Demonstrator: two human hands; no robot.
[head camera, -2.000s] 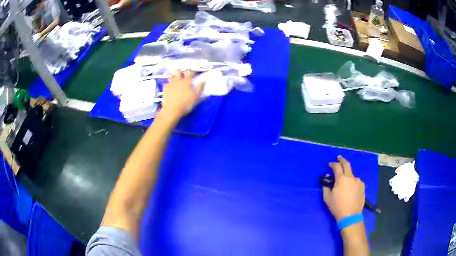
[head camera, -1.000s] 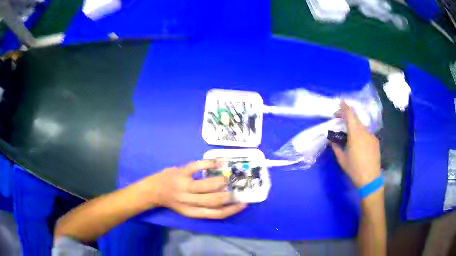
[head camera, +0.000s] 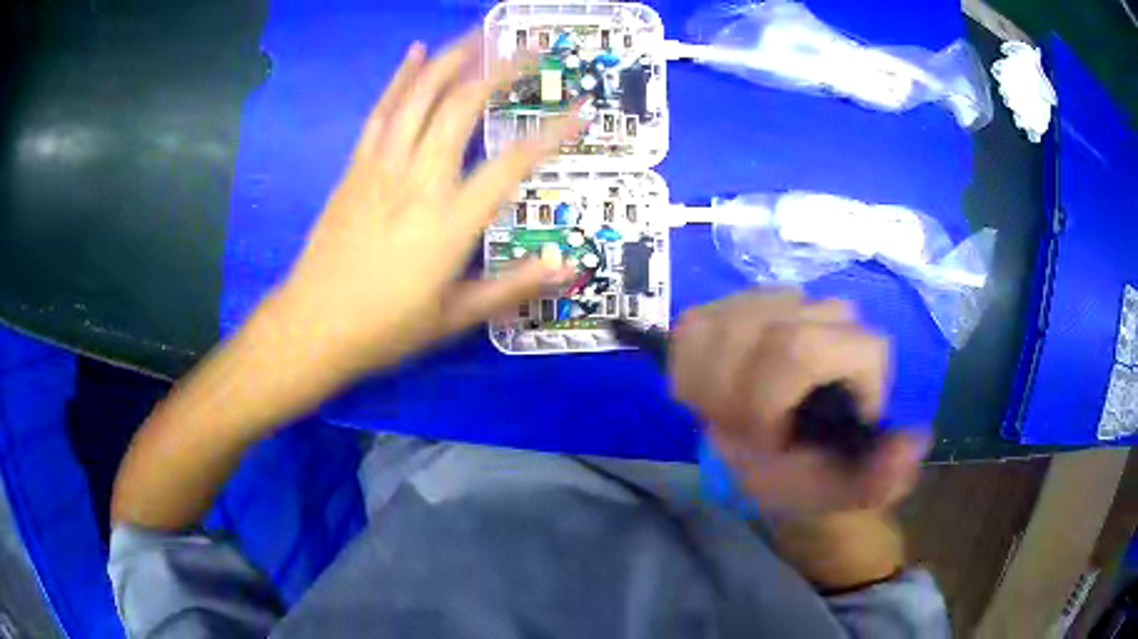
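Two white square housing halves lie open side up on the blue sheet, one behind the other and nearly touching. The far housing (head camera: 649, 152) and the near housing (head camera: 524, 340) each show a green circuit board. My left hand (head camera: 418, 206) is spread, its fingers over the left parts of both housings, holding nothing visible. My right hand (head camera: 780, 387), blurred, grips a black-handled tool (head camera: 834, 418). Its thin dark shaft reaches the near housing's lower right part. The tip's exact contact is hidden by blur. White cords run right into clear plastic bags.
The far plastic bag (head camera: 861, 63) and near plastic bag (head camera: 849, 240) lie right of the housings. A crumpled white glove or rag (head camera: 1026, 90) is at the dark bench edge. Another blue sheet (head camera: 1086, 250) is at far right. The blue corrugated sheet (head camera: 374, 406) lies under the work.
The view has shifted, and the housings now lie closer together and aligned. My left hand has moved over both. My right hand has left the bags and brought the tool to the near housing.
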